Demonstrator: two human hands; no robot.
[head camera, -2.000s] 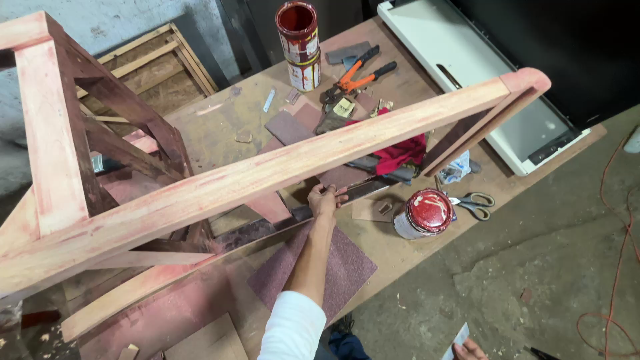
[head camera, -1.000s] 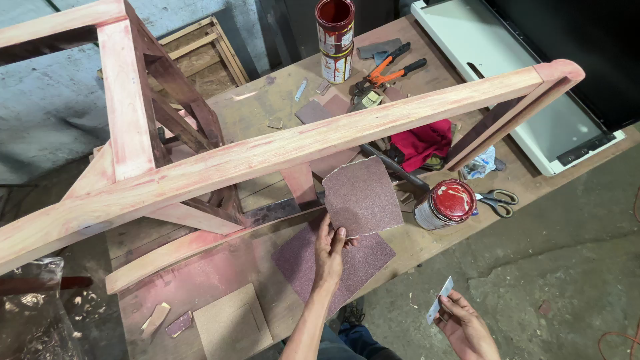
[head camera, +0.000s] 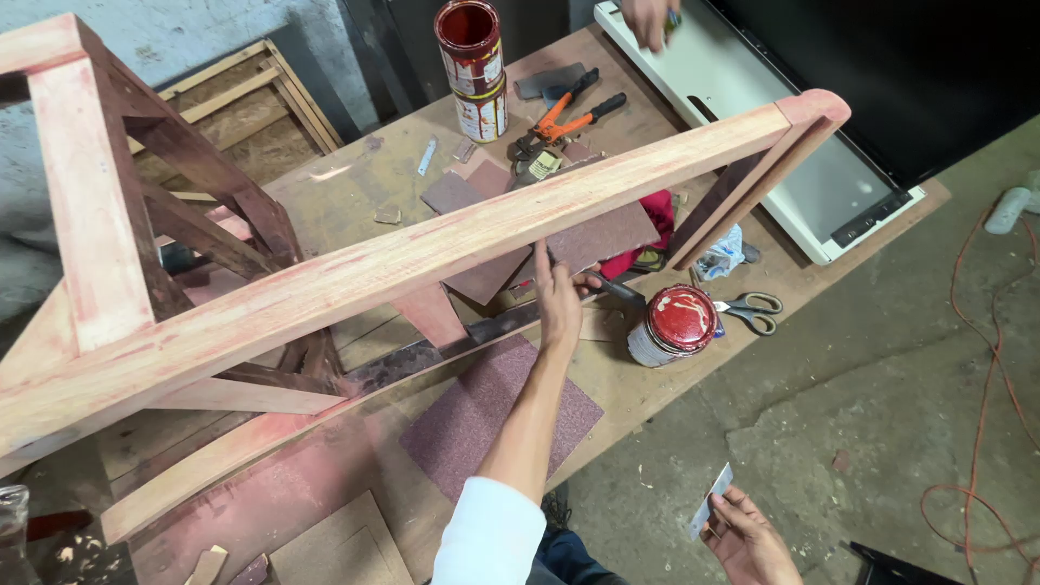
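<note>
My left hand (head camera: 559, 296) reaches below the pale wooden beam (head camera: 406, 252) of a frame. Its fingers are at the lower left edge of a brown sandpaper sheet (head camera: 605, 237); whether they grip it is unclear. A dark tool handle (head camera: 619, 288) is beside my thumb. Under my forearm lies a larger reddish sandpaper sheet (head camera: 479, 406). My right hand (head camera: 747, 532), over the floor, pinches a small flat metal strip (head camera: 710, 500). More abrasive sheets (head camera: 487, 276) and a red cloth (head camera: 660, 215) lie behind the beam.
A red-lidded paint can (head camera: 682, 321) and scissors (head camera: 751, 313) sit near the table edge. Stacked cans (head camera: 471, 73) and orange-handled cutters (head camera: 569, 118) are farther back. Another person's hand (head camera: 647, 23) appears above a white panel (head camera: 780, 106). An orange cord (head camera: 979, 422) crosses the floor.
My left hand has moved from in front of the beam, with a sandpaper sheet, to the sheets behind it. Another person's hand has appeared at the top. My right hand still holds the metal strip.
</note>
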